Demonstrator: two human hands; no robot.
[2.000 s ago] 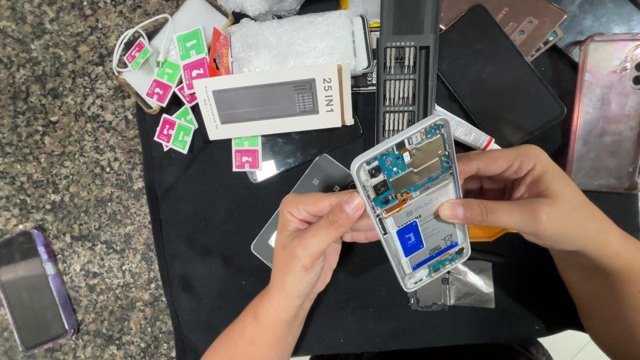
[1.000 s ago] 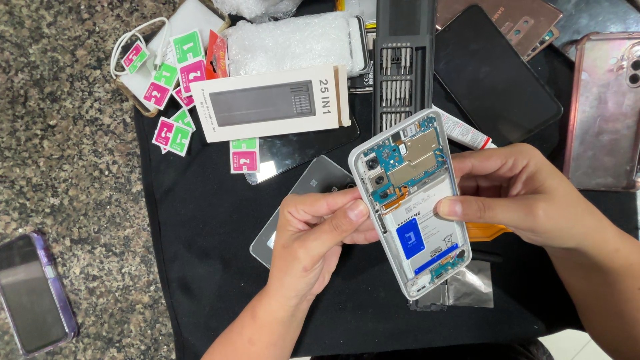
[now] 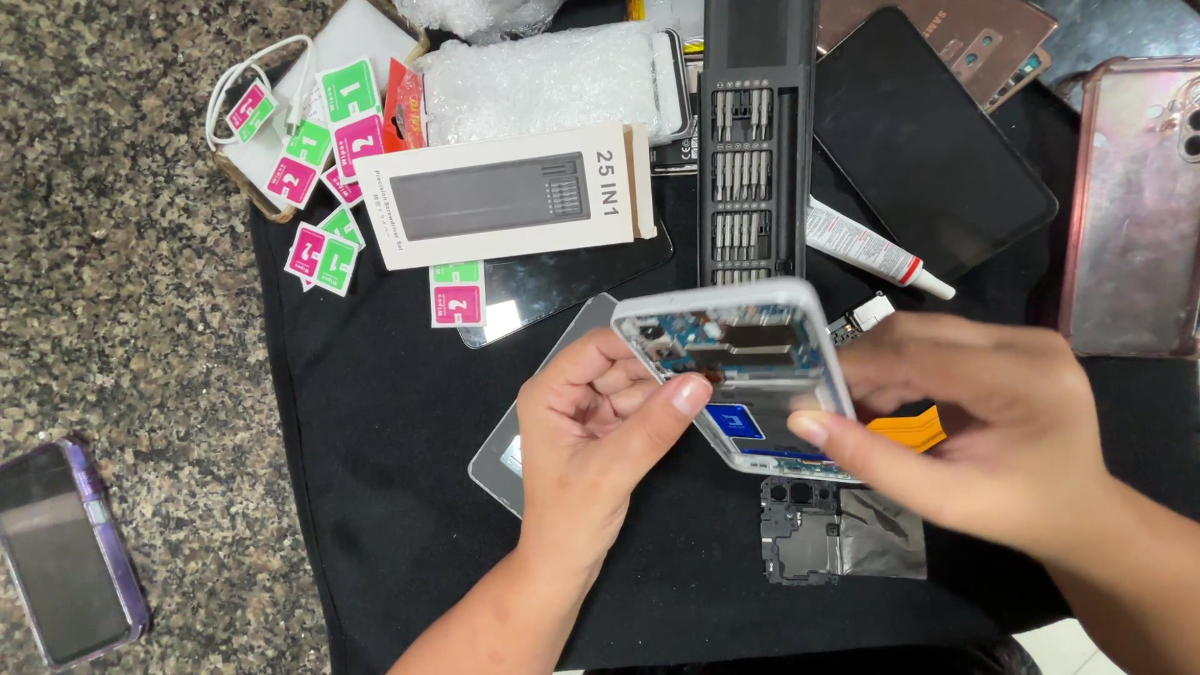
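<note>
An opened smartphone (image 3: pixel 750 352) with a pale frame shows its circuit board, battery and a blue label, tilted away from a flat view. My left hand (image 3: pixel 600 431) grips its left edge, thumb on the frame. On the right edge, my right hand (image 3: pixel 975 422) holds it with the thumb over the battery area. An orange flex cable (image 3: pixel 909 429) shows behind the right hand's fingers. Below the phone lies a black plastic inner cover with a silvery sheet (image 3: pixel 802 544). A grey phone back panel (image 3: pixel 497 459) lies partly under the left hand.
Behind the phone stand a screwdriver bit case (image 3: pixel 755 141), its white box (image 3: pixel 506 202) and a white tube (image 3: pixel 867 248). A black phone screen (image 3: pixel 937 141) and a phone in a clear pink-edged case (image 3: pixel 1134 216) lie right. Wipe packets (image 3: pixel 361 112) and a purple-cased phone (image 3: pixel 70 562) are left.
Both hands have tipped the opened phone, so its inside is now seen at a steeper slant. More of the black inner cover and the orange cable shows.
</note>
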